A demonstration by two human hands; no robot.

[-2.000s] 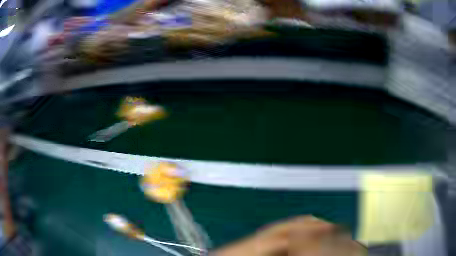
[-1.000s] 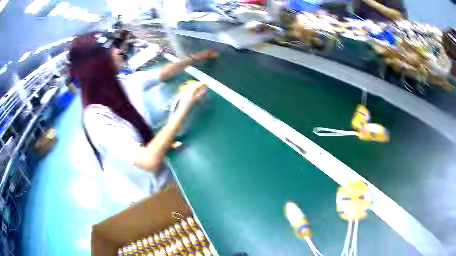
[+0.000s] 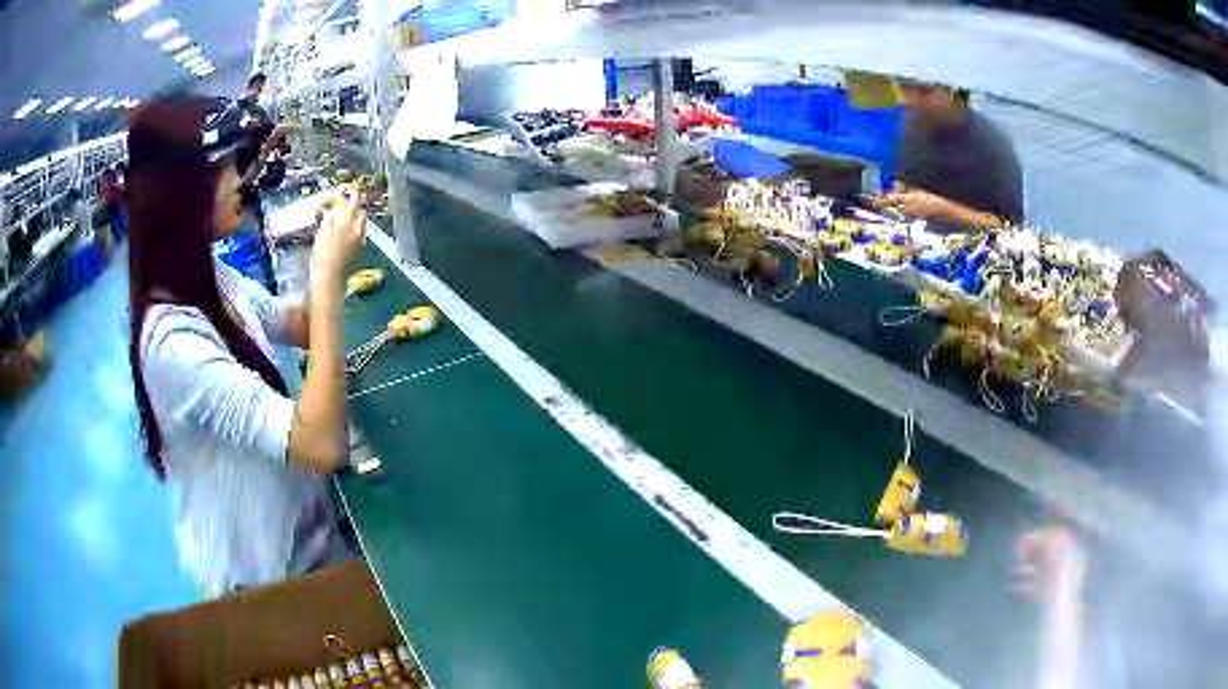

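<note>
A blurred hand, taken as my right hand (image 3: 1050, 563), reaches up from the bottom right over the belt; its fingers are too blurred to read. My left hand is not in view. Left of the right hand, two yellow corded units lie touching on the green belt: one (image 3: 929, 534) with a white loop pointing left, one (image 3: 898, 494) with its cord pointing up. A round yellow unit (image 3: 826, 651) lies by the metal rail at the bottom edge, partly cut off. A slim yellow and white unit (image 3: 669, 670) lies left of it, also cut off.
A long-haired person (image 3: 222, 364) at left holds up a yellow unit. An open carton (image 3: 243, 626) with banded units stands below. A pale rail (image 3: 606, 451) divides bench and belt. A stock pile (image 3: 997, 289) and another person (image 3: 956, 162) are across the belt.
The view has lifted, bringing the far side into sight; the yellow units sit lower in the picture. My blurred right hand has appeared at right. The person at left now holds a unit up higher.
</note>
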